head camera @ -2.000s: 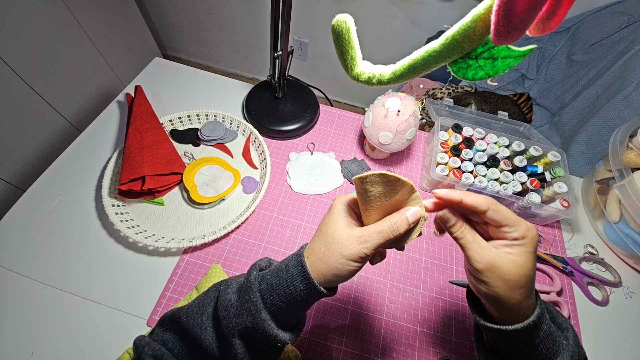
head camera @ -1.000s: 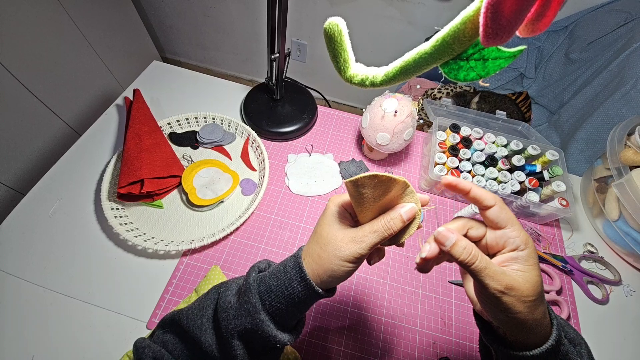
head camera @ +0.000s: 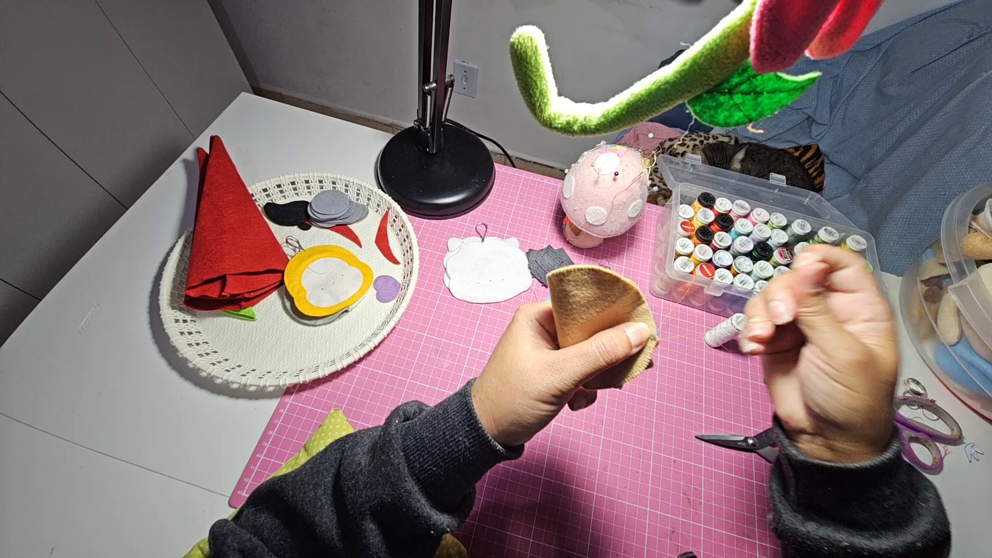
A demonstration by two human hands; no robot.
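My left hand (head camera: 554,360) grips a folded piece of tan felt (head camera: 597,306) above the pink cutting mat (head camera: 573,496), thumb on its stitched right edge. A faint thread runs from that edge toward my right hand (head camera: 829,349), whose thumb and fingertips are pinched together on it, slightly blurred. No needle can be made out. A spool of pale thread (head camera: 725,331) lies just left of my right fingers. Behind the tan felt are a white felt shape (head camera: 488,269) and dark grey felt pieces (head camera: 549,263).
A white woven tray (head camera: 349,364) at left holds red felt (head camera: 232,232) and cut shapes. Beyond the mat stand a black lamp base (head camera: 435,174), a pink mushroom pincushion (head camera: 604,190) and a thread box (head camera: 775,291). Scissors (head camera: 922,434) lie at right. A green plush stem (head camera: 604,112) hangs above.
My right hand was close to the tan felt two seconds ago, then moved right with its fingers spread. It is now raised farther right, with its fingertips together. My left hand keeps hold of the felt.
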